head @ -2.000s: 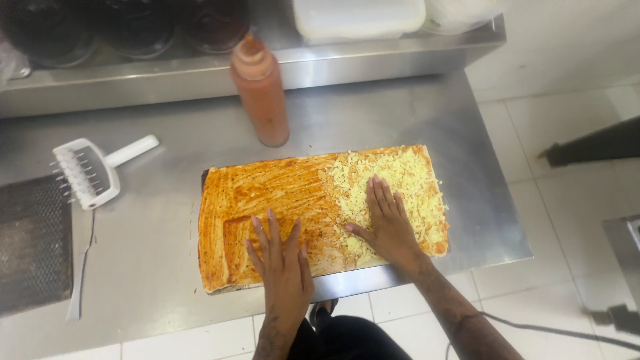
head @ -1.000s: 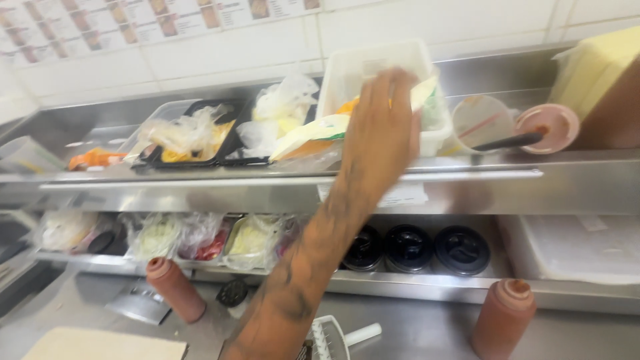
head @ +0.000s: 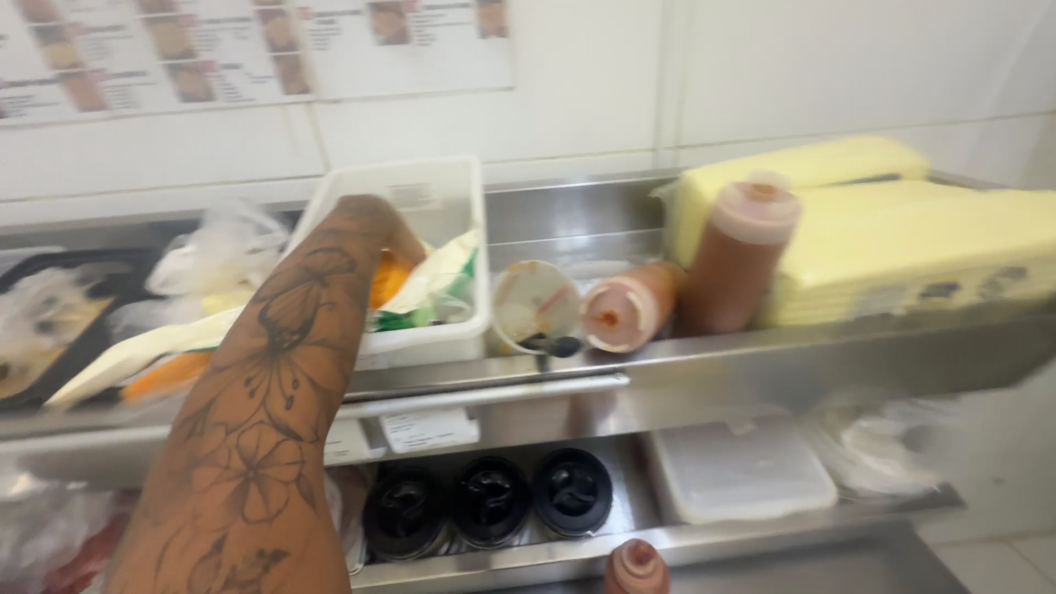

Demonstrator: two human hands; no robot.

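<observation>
My left hand point(head: 375, 221) reaches down into a white plastic bin point(head: 477, 256) on the upper steel shelf. Its fingers are mostly hidden, so any grip is unclear. Beside and below the hand, the bin holds an orange item point(head: 390, 279) and a white-and-green plastic packet point(head: 437, 272). Another white-and-orange packet point(head: 153, 342) lies outside the bin, partly behind my tattooed forearm. Right of the bin are an open clear plastic cup point(head: 535, 301), a sauce bottle lying on its side point(head: 627, 309) and an upright sauce bottle point(head: 738, 260). My right hand is out of view.
Yellow wrapped blocks point(head: 899, 239) fill the shelf's right part. A black tray point(head: 124, 276) with plastic bags sits at left. Black-lidded containers point(head: 491, 502) and a lidded white tub point(head: 742, 470) stand on the lower shelf, above another sauce bottle point(head: 637, 569).
Two seconds ago both hands were on the sauced dough with grated cheese. The view has swung up to the shelves. My left hand is now lower inside the bin than one second ago.
</observation>
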